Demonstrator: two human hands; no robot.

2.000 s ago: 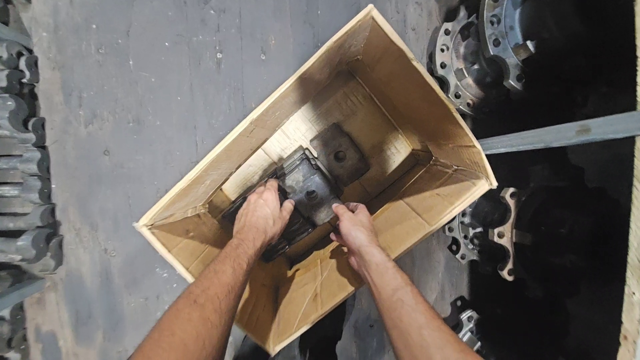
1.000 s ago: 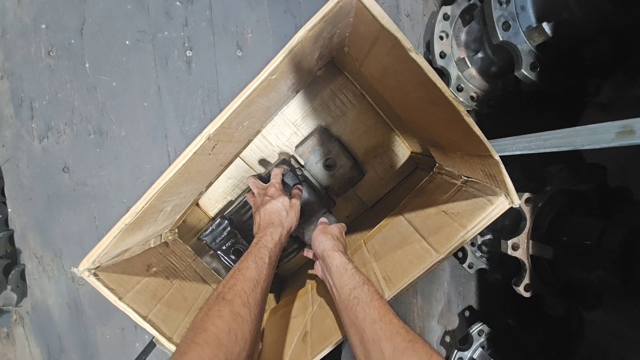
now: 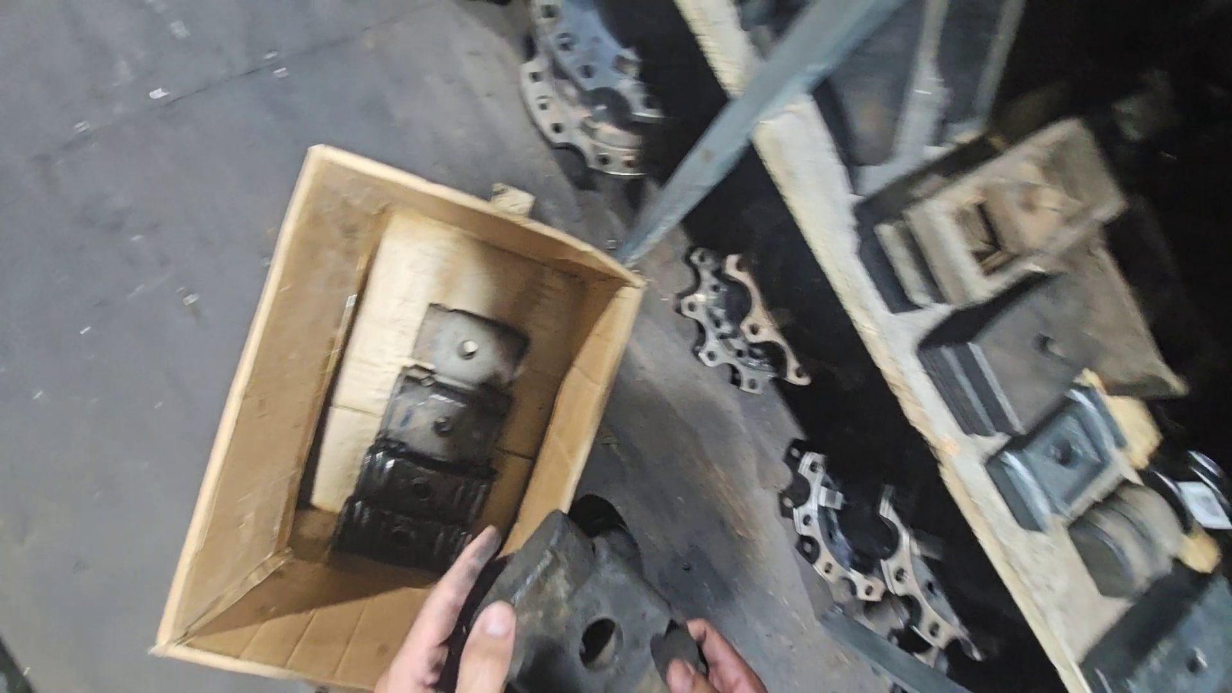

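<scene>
Between my left hand (image 3: 462,626) and my right hand (image 3: 707,664) is a dark block-like part with a round hole (image 3: 587,616), gripped from both sides at the bottom of the view, outside the right wall of the cardboard box (image 3: 245,385). Inside the box, several dark plates, each with a central hole, lie in an overlapping row. The grey plate (image 3: 467,346) is at the far end, and the black, glossier plates (image 3: 419,491) lie nearer to me. The lower edges of both hands are cut off by the frame.
Toothed metal rings (image 3: 582,96) and notched metal flanges (image 3: 741,322) lie right of the box. A grey metal bar (image 3: 751,125) slants across. On a shelf with a pale edge (image 3: 895,395) sit rectangular blocks (image 3: 1011,356) and round parts (image 3: 1126,539).
Both hands have come out of the box and now hold a dark block with a hole. The plates inside are uncovered. The view has swung right, bringing the shelf in.
</scene>
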